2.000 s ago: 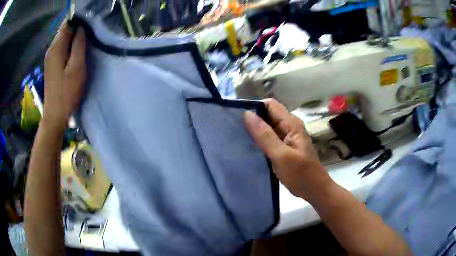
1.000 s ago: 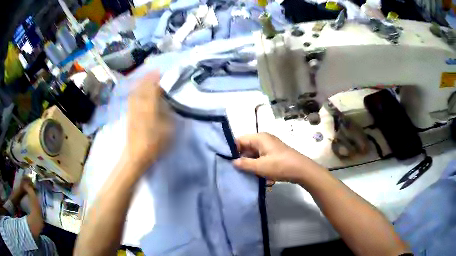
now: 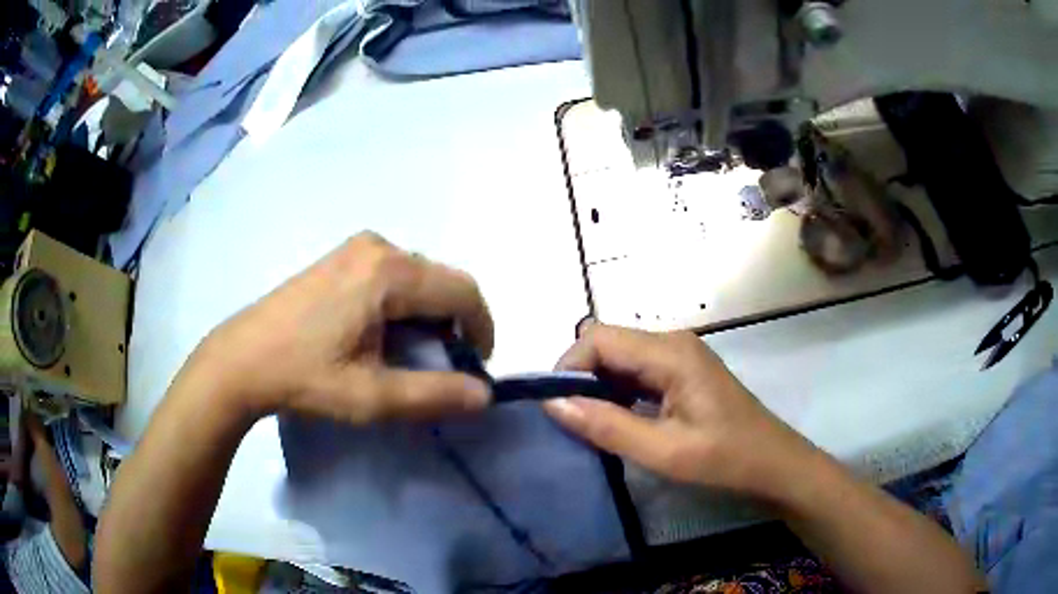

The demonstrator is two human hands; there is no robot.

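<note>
A light blue-grey garment panel with dark contrast trim lies at the table's front edge, its top edge lifted and folded between my hands. My left hand pinches the folded edge and trim between thumb and fingers. My right hand pinches the same trimmed edge a little to the right. The trim also runs down the panel's right side. The part of the panel under my left hand is hidden. The sewing machine's needle area is lit, beyond and right of my hands, apart from the cloth.
Black thread snips lie right of the machine, near a dark object under its arm. More blue-grey cloth lies at the back, and some at the right edge. Another machine and a person's arm are at left.
The panel has come down from being held up and spread to lying low at the table's front. Both hands have moved lower and closer together on its trimmed edge. The view has tilted down.
</note>
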